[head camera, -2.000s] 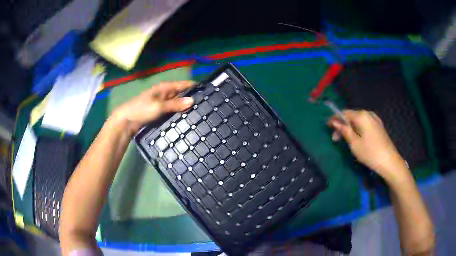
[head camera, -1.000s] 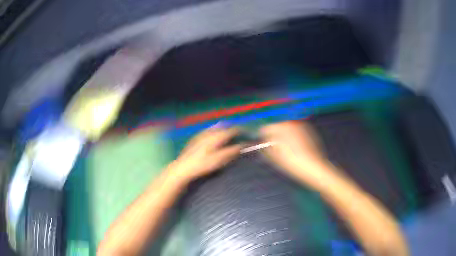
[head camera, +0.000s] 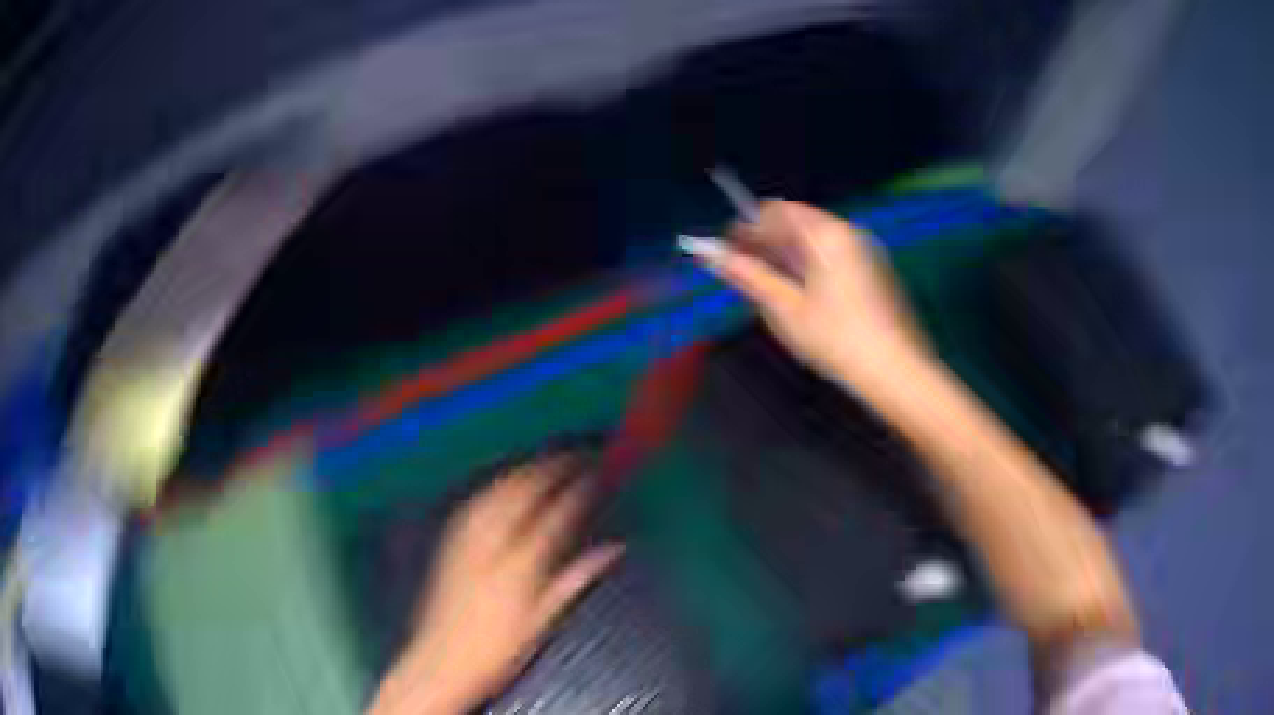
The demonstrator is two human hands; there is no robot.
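The frame is blurred. My right hand (head camera: 838, 293) is raised over the bench's back edge, with a slim pale pen (head camera: 734, 196) in it. A small white piece, perhaps a label (head camera: 701, 247), shows at its thumb and fingertip. My left hand (head camera: 489, 587) lies at the upper edge of the black component tray (head camera: 601, 657), thumb spread from the fingers; blur hides whether it grips the tray. The tray is cut off by the bottom edge.
A red probe (head camera: 664, 405) lies right of my left hand. A second black tray (head camera: 824, 489) with a white label (head camera: 929, 580) is at right, and another dark tray (head camera: 1090, 349) beyond. The pale green mat (head camera: 245, 601) and white papers (head camera: 70, 573) are at left.
The view has swung right. The tray, first tilted up in my left hand, is now low in the picture. My right hand came to the tray's label, then moved up and away with the pen.
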